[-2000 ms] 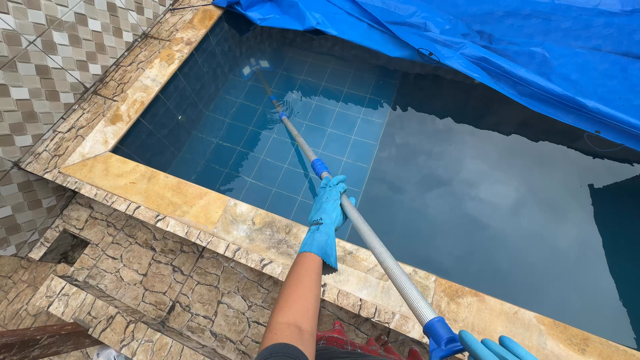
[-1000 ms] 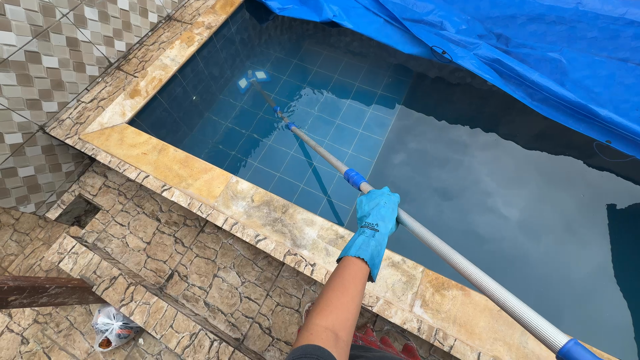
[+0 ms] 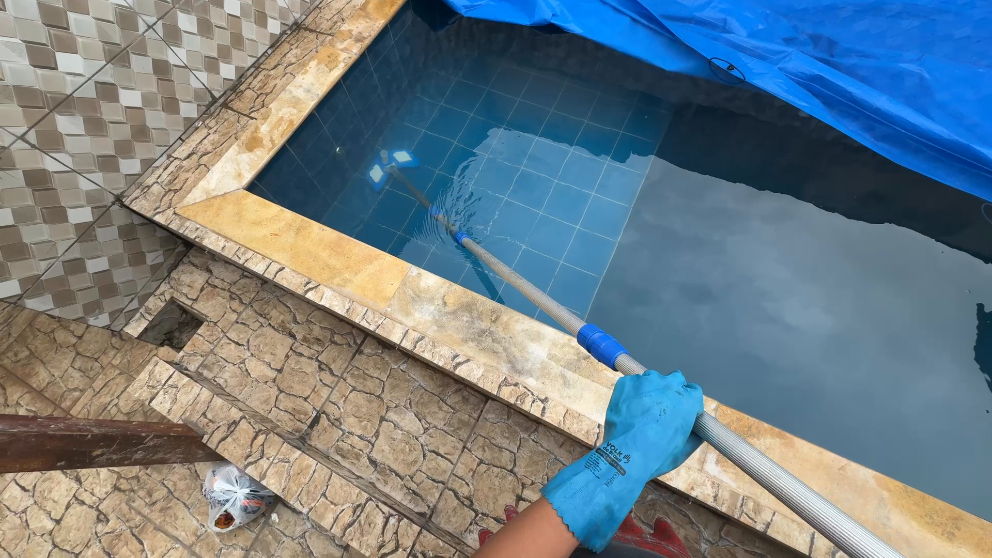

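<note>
My left hand (image 3: 655,422), in a blue rubber glove, is closed around a ribbed metal telescopic pole (image 3: 783,480) just below its blue locking collar (image 3: 601,346). The pole slants across the stone edge into the pool water (image 3: 744,256). At its submerged far end, a blue cleaning head with two pale pads (image 3: 390,168) shows near the tiled pool wall, blurred by the water. Ripples surround the pole where it enters. The near end of the pole runs out of view at the lower right. My right hand is not in view.
A blue tarp (image 3: 852,85) covers the pool's far side. Yellowish stone coping (image 3: 310,244) borders it. Below lie a stone-patterned step (image 3: 418,418), a square hole (image 3: 172,324), a brown beam (image 3: 101,443) and a tied plastic bag (image 3: 235,496). Red footwear (image 3: 655,536) shows below my glove.
The gloved fingers of my right hand, seen at the lower right two seconds ago, have left view. The cleaning head has shifted toward the near side of the pool. The view has moved.
</note>
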